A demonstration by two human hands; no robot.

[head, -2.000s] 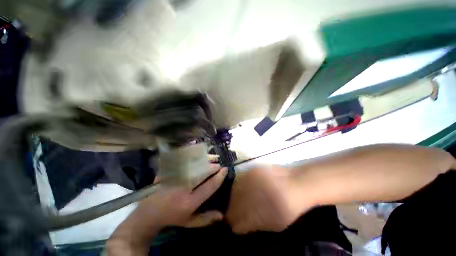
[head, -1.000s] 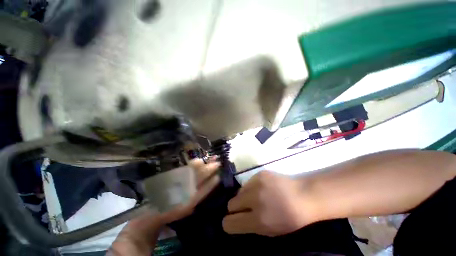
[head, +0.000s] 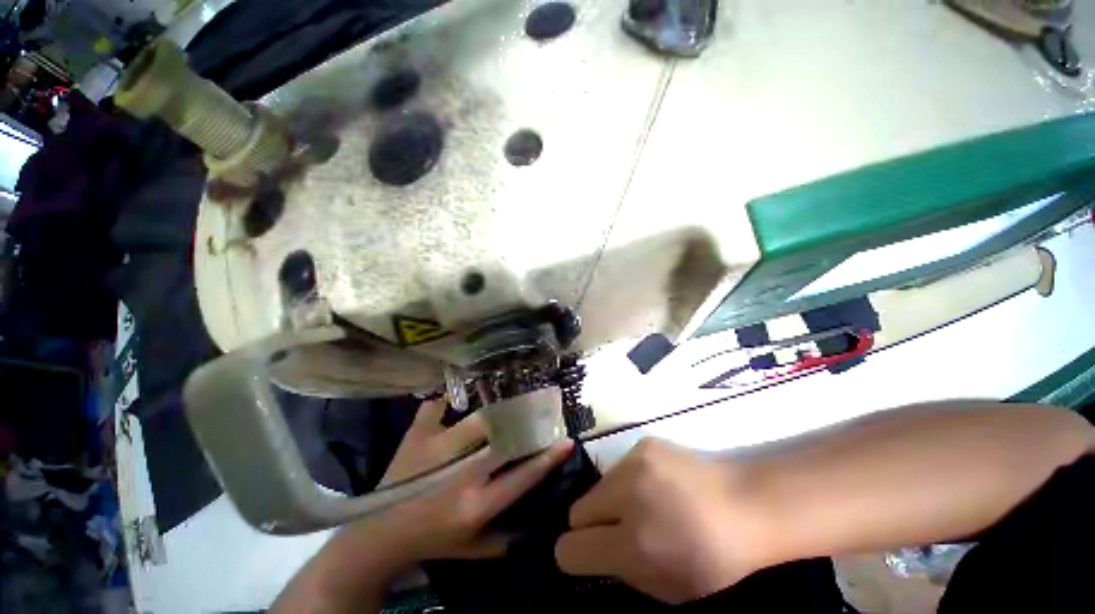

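Black fabric (head: 528,558) lies bunched in front of the cream sewing machine head (head: 444,132). My left hand (head: 444,504) is on the fabric beside the cream round knob (head: 524,422), partly behind the cream loop-shaped piece (head: 246,450). Its fingers rest on the cloth near the needle area. My right hand (head: 660,516) has curled fingers closed on the fabric's right edge. The needle and presser foot are hidden behind the machine head and knob.
Thread snips with a red part (head: 841,354) lie near small black fabric pieces (head: 652,353) right of the needle. A ribbed post (head: 198,114) stands on the head. More dark fabric (head: 180,396) is spread on the left.
The view has shifted and sharpened, showing more of the head's top. My left hand has moved from partly behind the knob to lie along the cloth. My right hand stays at the fabric.
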